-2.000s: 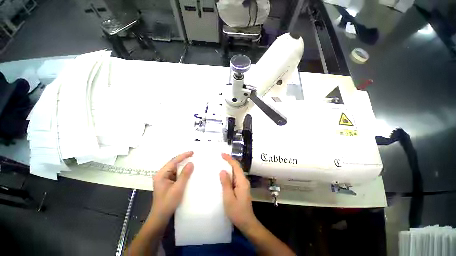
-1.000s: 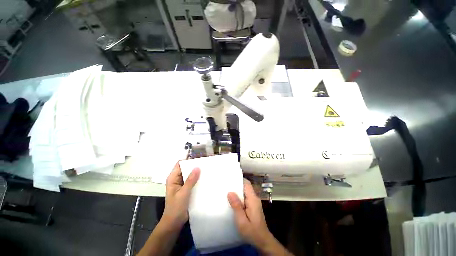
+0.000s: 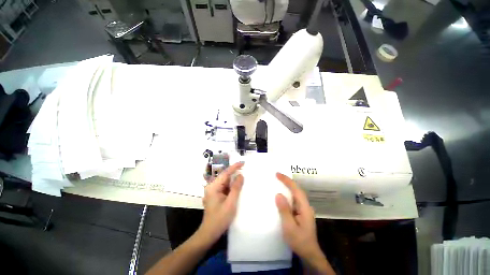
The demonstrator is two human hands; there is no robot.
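Note:
A white panel (image 3: pixel 260 215) lies between my hands, its far end at the front of the white machine's working point. A second white edge shows under its near end. My left hand (image 3: pixel 220 201) grips its left edge, thumb on top. My right hand (image 3: pixel 296 215) grips its right edge, thumb on top. The panel covers part of the brand lettering. The skiving machine (image 3: pixel 333 145) has a silver knob (image 3: pixel 245 65) on a post, a dark angled lever (image 3: pixel 282 114) and a dark wheel (image 3: pixel 261 136).
A fanned pile of white panels (image 3: pixel 75 123) lies on the pale machine table (image 3: pixel 177 102) at the left. At the right, a dark shiny bench (image 3: pixel 456 96) holds a tape roll (image 3: pixel 387 52), a black strap (image 3: pixel 443 161) and a panel stack (image 3: pixel 462 257). A stool (image 3: pixel 123 29) stands behind.
Both hands have moved right with the panel, from in front of the working point to partly over the machine body's front. The hands still hold its two edges.

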